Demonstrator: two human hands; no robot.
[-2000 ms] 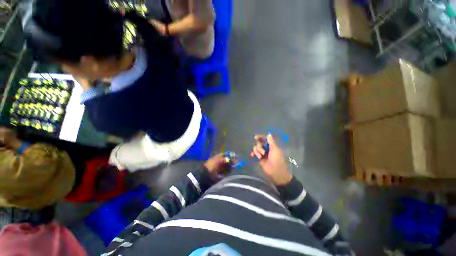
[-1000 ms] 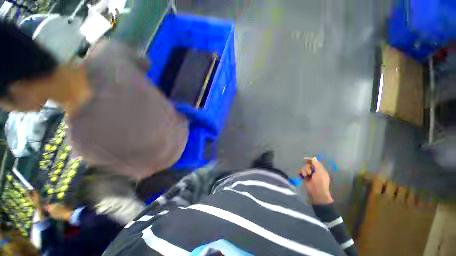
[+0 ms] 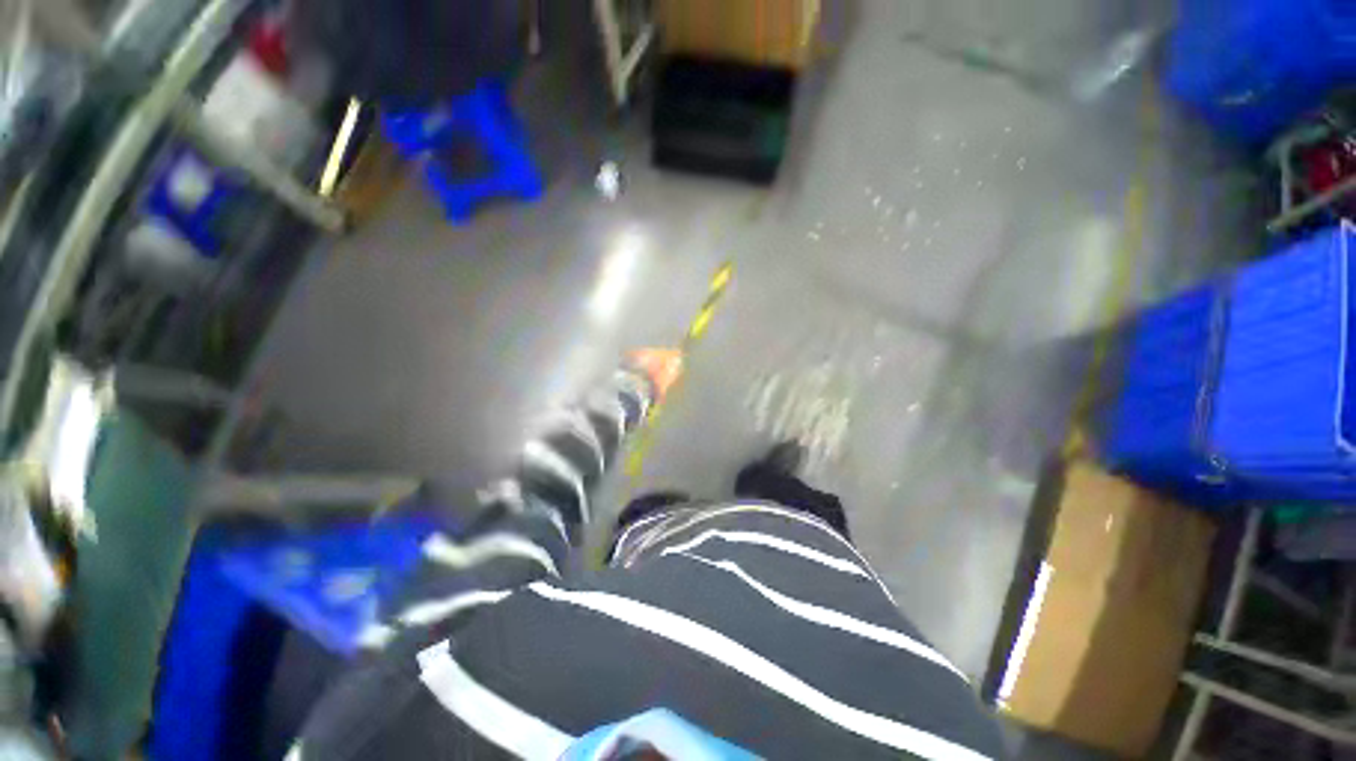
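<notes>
My left hand [image 3: 656, 369] is in front of me, at the end of a striped sleeve, over the grey floor. It is small and blurred, and I cannot tell if its fingers are closed or hold anything. My right hand and right sleeve are not in view. No circuit board or tool can be made out.
A blue stool [image 3: 469, 153] and a black tote [image 3: 724, 119] under brown cardboard are ahead. Blue totes [image 3: 1282, 372] and a brown carton [image 3: 1118, 602] stand right. A blue tote [image 3: 320, 572] and a green-topped bench [image 3: 131, 580] are left. Yellow-black tape [image 3: 711, 300] marks the floor.
The view has moved along the floor, past the seated workers and the large cartons. My left hand has come back into view, reaching forward. My right hand has gone out of view.
</notes>
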